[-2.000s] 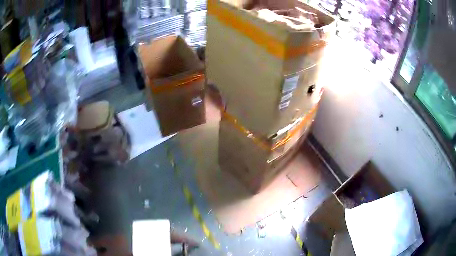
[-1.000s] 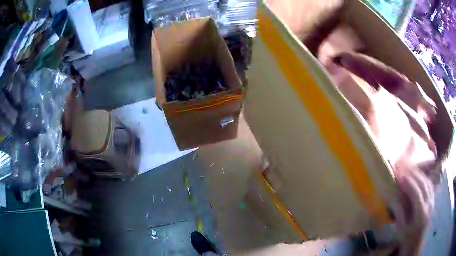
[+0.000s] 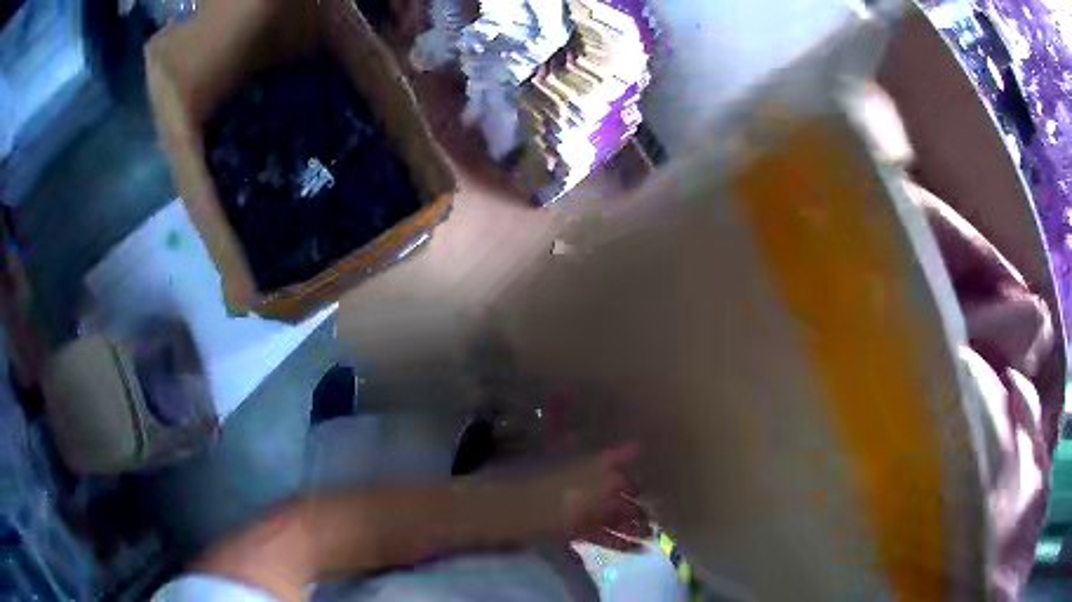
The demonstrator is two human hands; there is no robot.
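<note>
A large brown carton (image 3: 694, 353) with an orange tape band fills the right side, tilted, close and blurred. Its open top faces right. Crumpled pinkish material (image 3: 999, 294) shows at the opening. My left hand (image 3: 611, 506) reaches in from the lower left, at the carton's lower left side; blur hides whether it grips. A pale pinkish shape (image 3: 882, 124) at the upper rim may be fingers of my right hand, but I cannot tell.
An open carton (image 3: 435, 218) of small black items stands at upper left. Stacks with purple edges (image 3: 611, 106) lie at top centre. A beige-topped stool (image 3: 88, 406) is at left, beside a white sheet (image 3: 235, 341) on the floor. Dark shoes (image 3: 474, 447) show below.
The view has swung and moved closer to the large carton, which now leans across the right side. My left forearm and hand have come into view. Purple-edged stacks now show behind.
</note>
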